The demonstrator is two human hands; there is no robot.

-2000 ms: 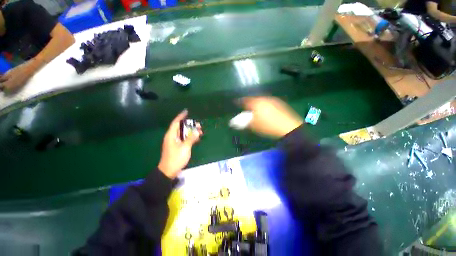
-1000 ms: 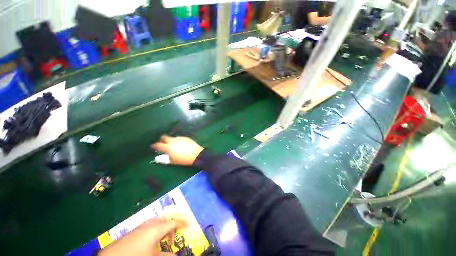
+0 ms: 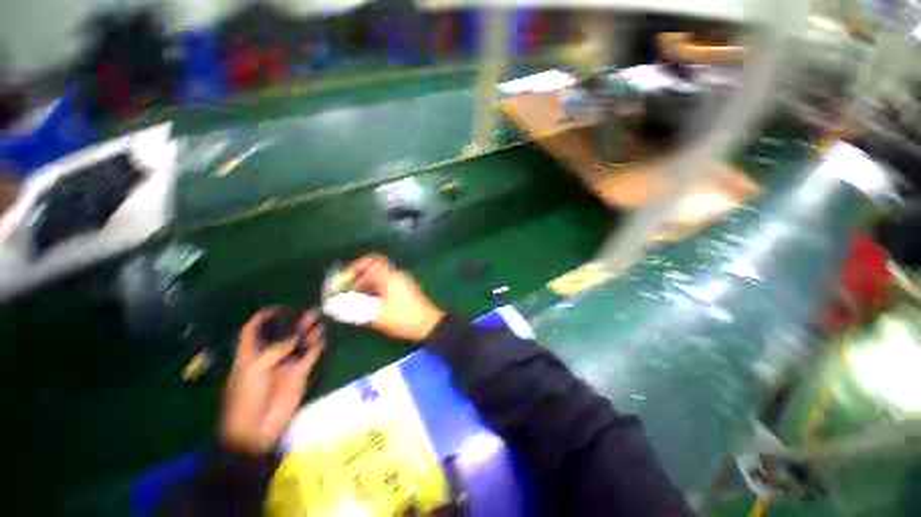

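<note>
My left hand (image 3: 268, 389) holds a small black housing (image 3: 281, 325) between thumb and fingers above the near side of the belt. My right hand (image 3: 399, 301) is close to its right and holds a white rounded piece (image 3: 352, 308). A small board with pale and yellow parts (image 3: 339, 282) shows at the same fingertips. The two hands are a little apart. The blue, yellow and white mat (image 3: 353, 454) lies below them, with a few black pieces (image 3: 456, 485) at its near edge. The view is blurred.
The green conveyor belt (image 3: 505, 222) runs sideways beyond the mat. Loose boards lie on it, one with yellow parts (image 3: 197, 365) at left. A black heap (image 3: 89, 202) lies on a white sheet at far left. A wooden-topped station (image 3: 576, 141) and pale post stand to the right.
My left hand has risen from the mat and now holds a black housing. My right hand has picked up a small board beside the white piece. The view has shifted slightly.
</note>
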